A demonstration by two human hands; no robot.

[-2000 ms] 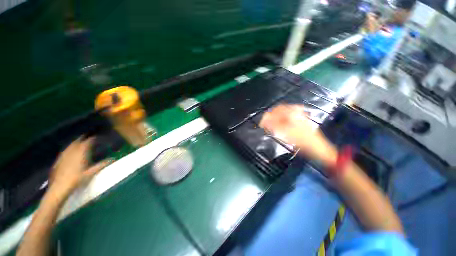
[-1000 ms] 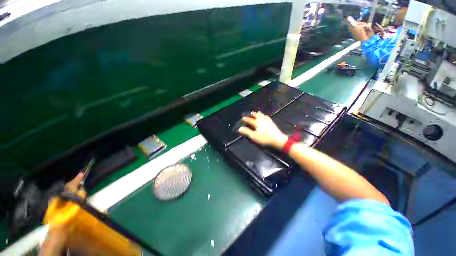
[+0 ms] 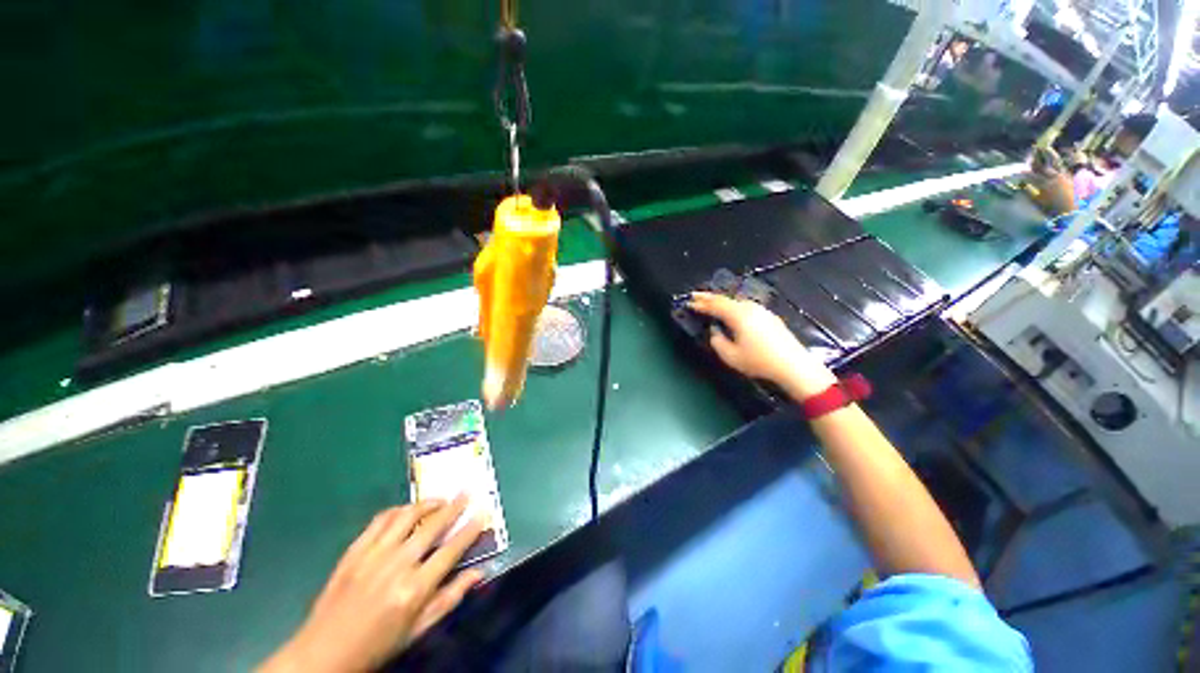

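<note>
An open phone body (image 3: pixel 451 460) with a white middle lies flat on the green mat in front of me. My left hand (image 3: pixel 395 572) rests on its near half with fingers spread. A second open phone body (image 3: pixel 207 506) lies to its left. My right hand (image 3: pixel 757 339), with a red wrist band, reaches to the near left part of the black trays (image 3: pixel 776 250). Small dark parts (image 3: pixel 724 283) show at its fingertips; whether it grips one is hard to tell. The yellow screwdriver (image 3: pixel 517 289) hangs tip down above the far end of the nearer phone.
A round speckled dish (image 3: pixel 558 337) sits behind the screwdriver, partly hidden. A black cable (image 3: pixel 603 381) hangs between the phone and trays. A white strip (image 3: pixel 263 362) borders the belt, with a long black tray (image 3: pixel 329 270) on it. Another phone edge (image 3: pixel 11 625) shows at lower left. People work at far right.
My left hand has let go of the screwdriver, which now hangs free, and rests on a phone. The view has turned left, showing the phones. My right hand remains at the trays, now nearer their left edge.
</note>
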